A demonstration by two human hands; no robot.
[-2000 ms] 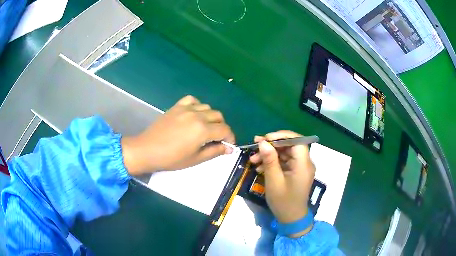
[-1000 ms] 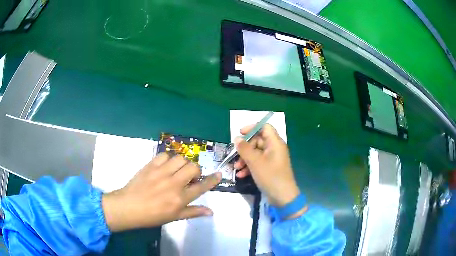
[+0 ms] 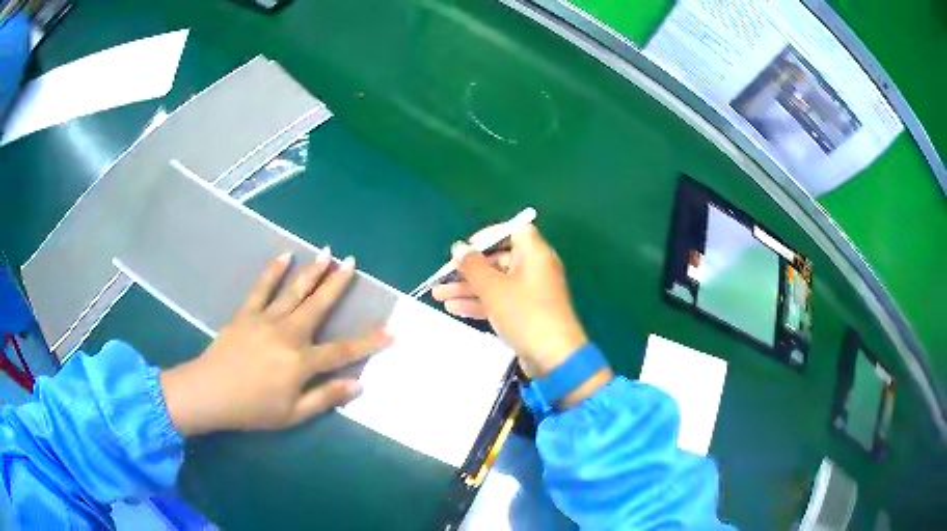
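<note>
My right hand [image 3: 504, 285] holds white-looking tweezers [image 3: 488, 244], their tip at the upper edge of a release-liner sheet. My left hand [image 3: 291, 358] lies flat, fingers spread, on the grey part of that release-liner sheet [image 3: 260, 244], whose white part [image 3: 431, 384] extends to the right. Whether the tip grips anything cannot be told. A tablet assembly [image 3: 493, 451] with a black edge and an orange strip lies at the bottom, partly hidden by the white part and my right sleeve.
Two open tablets [image 3: 742, 270] [image 3: 864, 394] lie on the dark-green surface at right. A white sheet [image 3: 691, 389] is beside my right sleeve. Stacked grey strips [image 3: 145, 176] lie at left. Printed instructions [image 3: 779, 93] hang on the green partition.
My left hand has moved from the tablet's board onto the grey liner. My right hand has moved the tweezers off the board to the liner's edge. The view has shifted.
</note>
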